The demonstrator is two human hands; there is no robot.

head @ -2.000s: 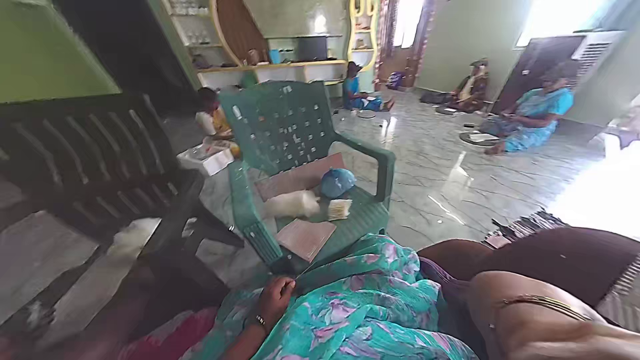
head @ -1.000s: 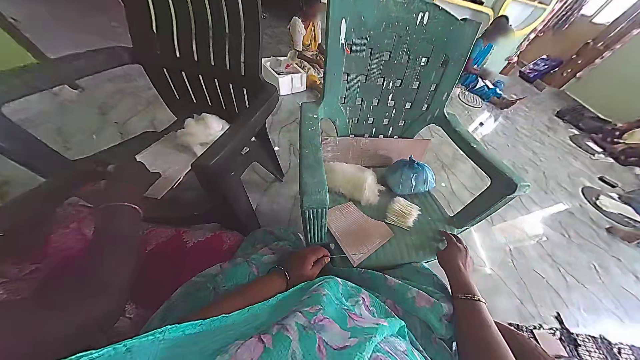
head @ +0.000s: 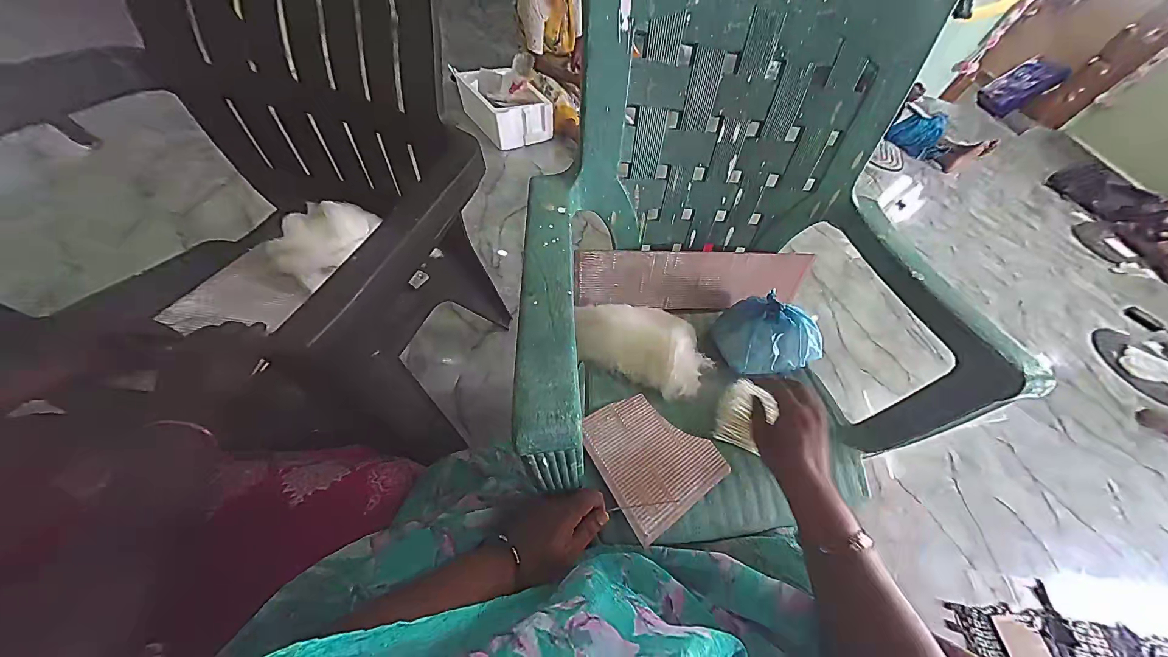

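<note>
My left hand (head: 558, 538) lies on the teal cloth at the green chair's front edge, closed on a thin stick that reaches over a ridged cardboard piece (head: 652, 470). My right hand (head: 792, 424) is on a small pale bundle (head: 741, 415), perhaps cotton wicks, on the green plastic chair (head: 549, 365). Its fingertips touch the bundle; whether they grip it is unclear. Behind it sits a knotted blue plastic bag (head: 768, 336). A roll of cream-coloured cotton fibre (head: 639, 345) lies left of the bag, before a cardboard strip (head: 693, 279).
At left, a person's blurred hand (head: 214, 365) is near a dark plastic chair (head: 392, 237) holding white fluff (head: 321, 239) on a board. A white box (head: 506, 109) stands on the floor beside a seated person. Another person sits at the upper right.
My right hand has moved from the green chair's front right edge inward to the pale bundle. My left hand stays near the front edge with the stick. The view has tilted downward since the earliest frame.
</note>
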